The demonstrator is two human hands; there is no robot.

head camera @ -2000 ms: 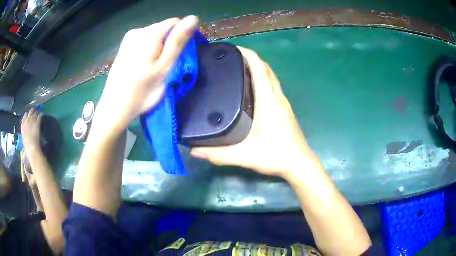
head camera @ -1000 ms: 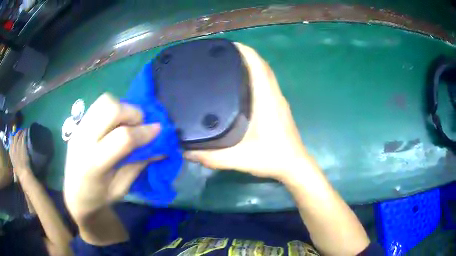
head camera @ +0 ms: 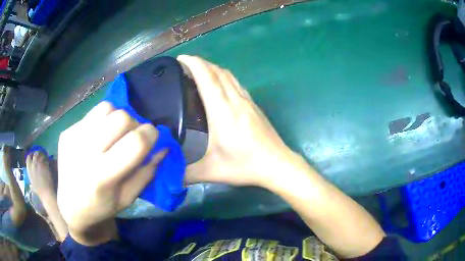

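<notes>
A speaker (head camera: 159,94) is held over the green bench with its black base turned up towards me. A small round foot shows on the base, and a grey side shows at the lower right. My right hand (head camera: 229,127) grips the speaker around its right side. My left hand (head camera: 104,168) is closed on a bright blue cleaning cloth (head camera: 171,176), which lies against the left and lower edge of the base. The cloth and my left hand hide the left part of the speaker.
A black padded strap ring (head camera: 437,61) lies on the green bench (head camera: 326,92) at the right. A brown strip (head camera: 191,28) runs behind. A blue plastic stool (head camera: 433,204) stands below the bench edge. Another person's hands (head camera: 41,176) are at the far left.
The speaker has moved left and turned, showing more of its right side. My right hand moved left with it. My left hand has brought the cloth across the base's lower left.
</notes>
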